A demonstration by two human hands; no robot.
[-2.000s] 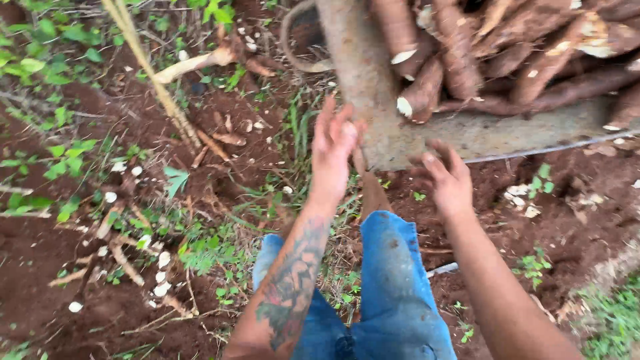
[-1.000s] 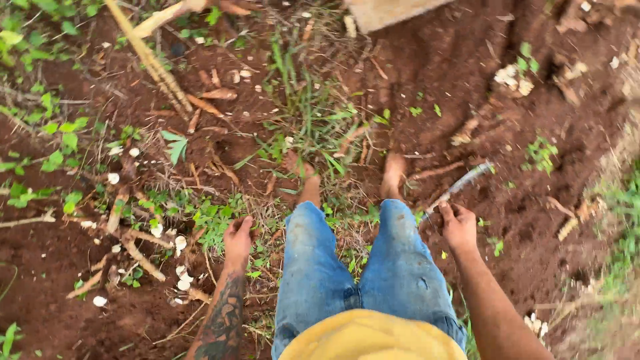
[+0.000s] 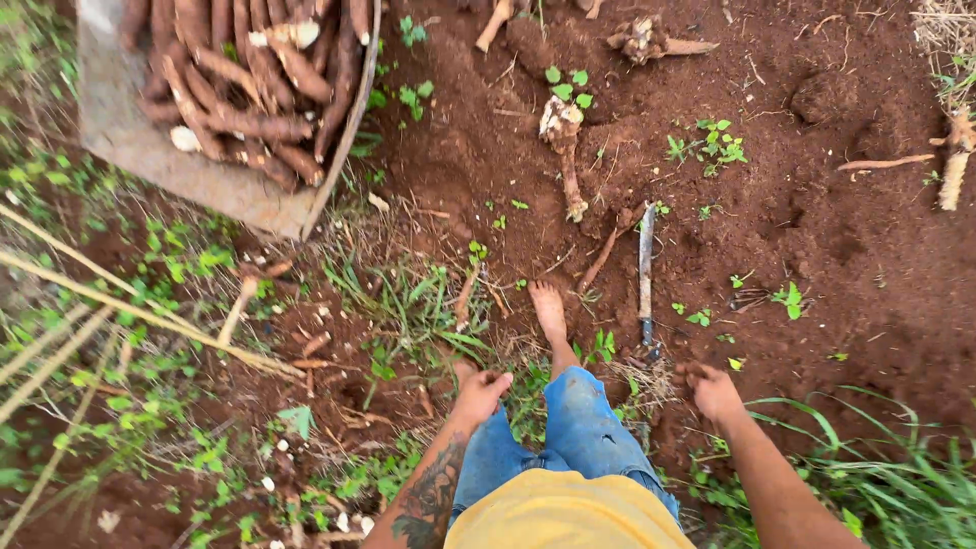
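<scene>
My left hand (image 3: 482, 395) hangs over my left knee, its fingers loosely curled with nothing seen in them. Off to the right of my legs, my right hand (image 3: 705, 387) is held with bent fingers, near the handle of a machete (image 3: 646, 274) but apart from it. The machete lies on the red soil, blade pointing away from me. Brown cassava roots (image 3: 259, 126) are heaped in a worn, shallow container (image 3: 206, 194) at the upper left, beyond both hands.
A cassava stump (image 3: 563, 145) lies ahead on the soil, and another (image 3: 646, 42) farther up. Long pale stems (image 3: 137, 301) cross the left side. Grass tufts (image 3: 415, 305) grow near my bare feet, and taller grass (image 3: 862, 457) stands at the lower right.
Both hands have drawn back from the container's edge, where they were two seconds ago. The view has swung right, bringing the whole machete into sight.
</scene>
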